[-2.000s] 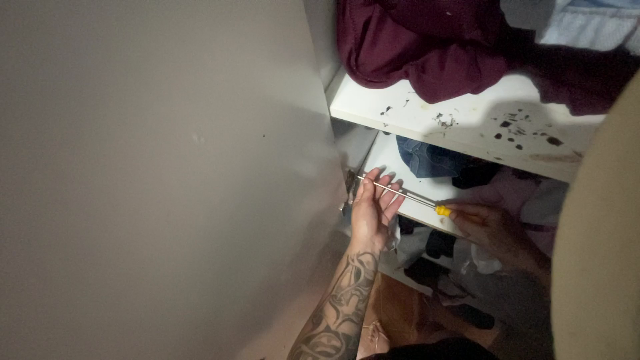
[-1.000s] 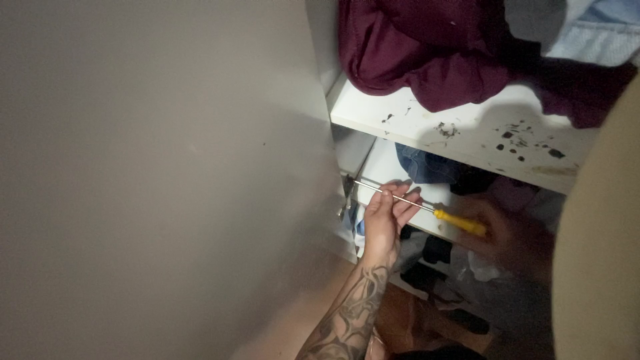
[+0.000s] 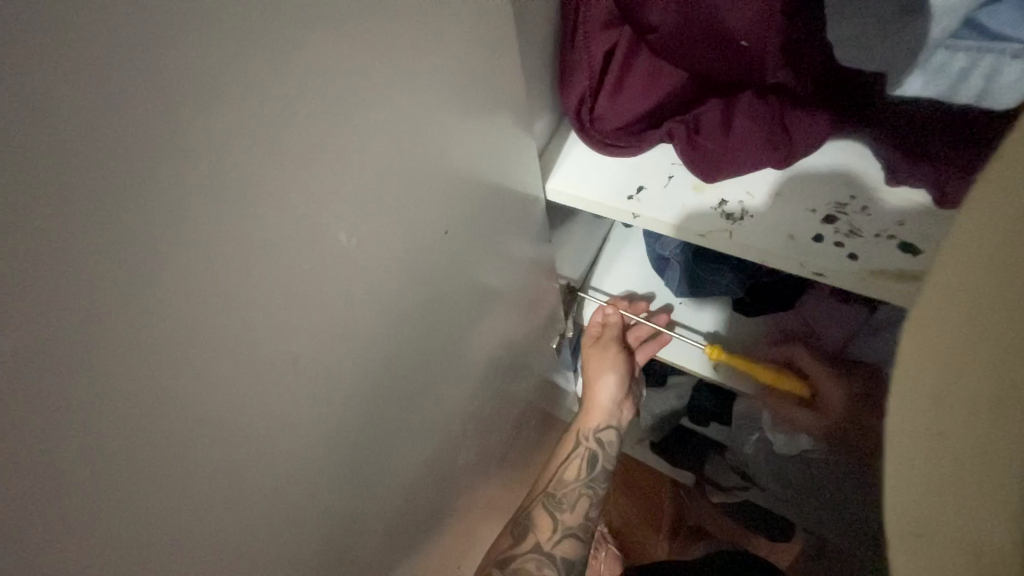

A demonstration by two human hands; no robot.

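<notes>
A long screwdriver (image 3: 756,370) with a yellow handle and thin metal shaft slants across the lower shelf opening. Its tip meets a metal cabinet hinge (image 3: 569,308) at the inner side of the pale door. My left hand (image 3: 620,352), on the tattooed arm, pinches the shaft near the tip between thumb and fingers, the other fingers spread. My right hand (image 3: 816,384), dim and blurred, is at the rear end of the yellow handle, its fingers around it.
The large pale door (image 3: 280,264) fills the left side. A white shelf (image 3: 800,216) with dark marks holds maroon cloth (image 3: 720,96). Dark blue clothing (image 3: 696,264) lies on the shelf below, with more clothes lower down. A beige surface (image 3: 960,384) borders the right edge.
My right hand has moved back along the yellow handle, which now shows much more than two seconds ago. My left hand remains on the shaft near the hinge.
</notes>
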